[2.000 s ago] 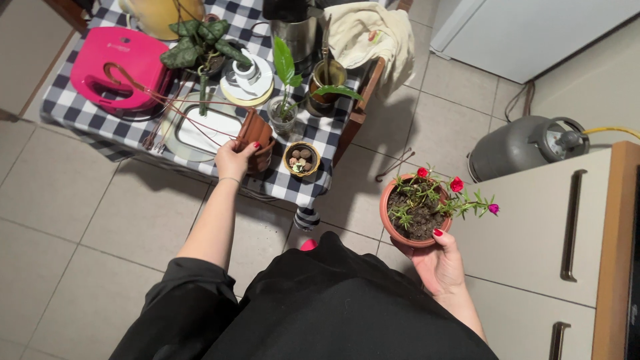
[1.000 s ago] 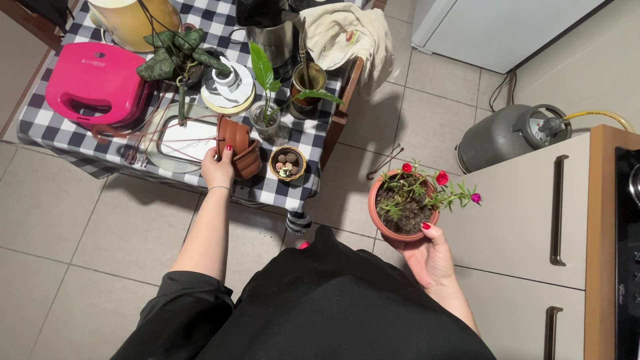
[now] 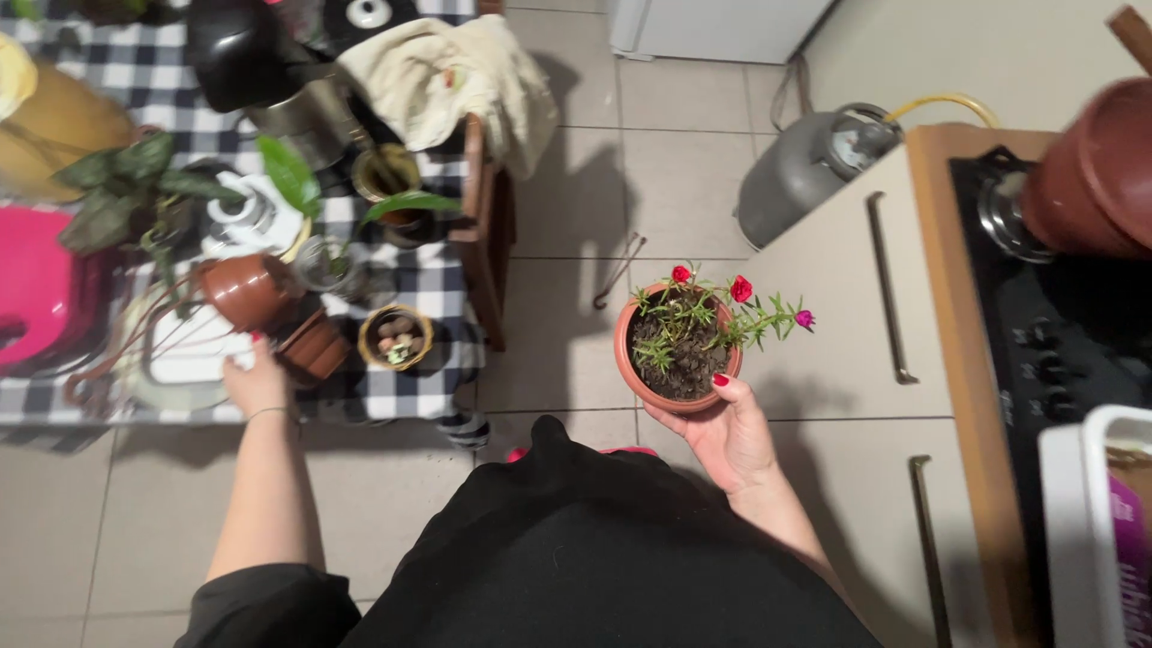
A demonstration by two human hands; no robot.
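Note:
My right hand (image 3: 729, 436) holds a round terracotta-coloured pot (image 3: 681, 402) of soil by its near rim, thumb on the edge. A plant with narrow leaves, red flowers (image 3: 741, 289) and a magenta one (image 3: 804, 319) grows in it. On the checkered tablecloth (image 3: 400, 292), my left hand (image 3: 256, 369) is at a small brown plastic pot (image 3: 247, 290), which lies tilted; whether the fingers grip it is unclear. Brown ribbed pots (image 3: 313, 347) lie just right of that hand. Nearby are a small bowl (image 3: 396, 337) with a succulent and a glass jar (image 3: 327, 265) with a cutting.
A pink appliance (image 3: 36, 283), a leafy plant (image 3: 112, 193), a steel vessel (image 3: 301, 121) and a cream cloth (image 3: 450, 76) crowd the table. To the right are a grey gas cylinder (image 3: 801, 171), a black hob (image 3: 1044, 360), a large reddish-brown pot (image 3: 1098, 180) and a white container (image 3: 1071, 522).
The small brown pot at my left hand has tipped over to the left, apart from the ribbed ones. My right hand still holds the flowering pot. The view has shifted right.

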